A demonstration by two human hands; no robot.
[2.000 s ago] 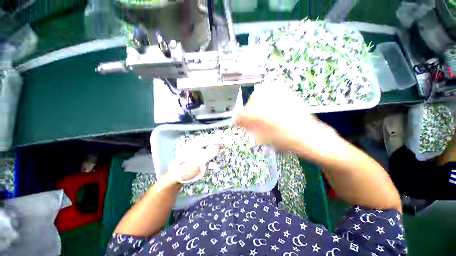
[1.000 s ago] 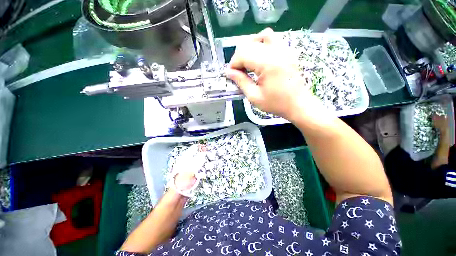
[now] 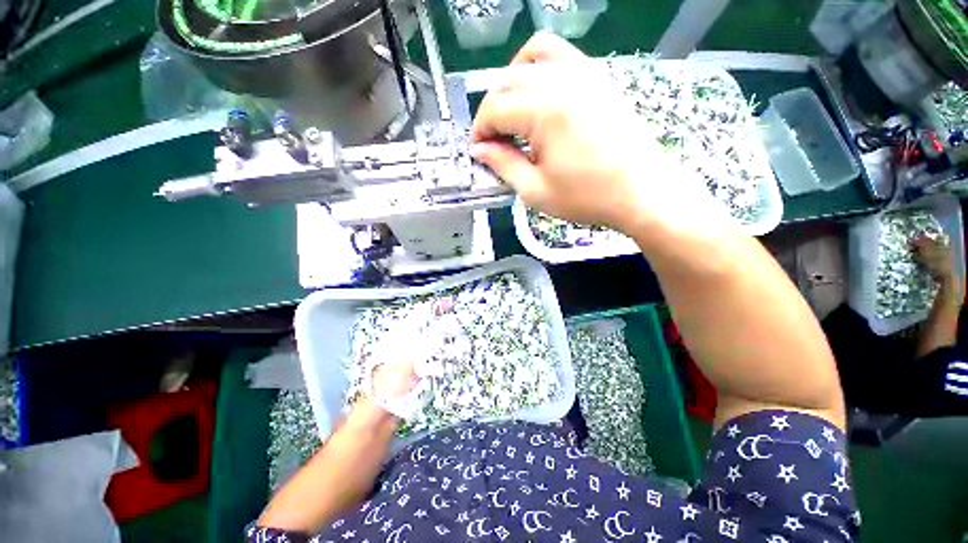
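Note:
The silver assembly machine head (image 3: 287, 175) stands on the bench in front of me. My right hand (image 3: 552, 133) is bare, at the right end of the machine's slide, thumb and fingertips close together; whether a piece is between them is hidden. My left hand (image 3: 409, 366), in a white covering, lies over the small workpieces (image 3: 499, 350) in the white lap bin (image 3: 321, 366). Its fingers blend with the pale pieces, so I cannot tell what they hold. The heaped supply bin (image 3: 695, 138) sits right of the machine, partly behind my right hand and forearm.
A steel bowl feeder (image 3: 287, 53) stands behind the head. A clear tray (image 3: 809, 140) is right of the supply bin. A green crate (image 3: 667, 382) is under the lap bin, a red crate (image 3: 159, 451) lower left. At right, another person's hand (image 3: 936, 258) is in a bin.
My right hand has risen from above the lap bin's back edge to the slide's right end, staying there over the last second. My left hand remains in the lap bin. The view has shifted.

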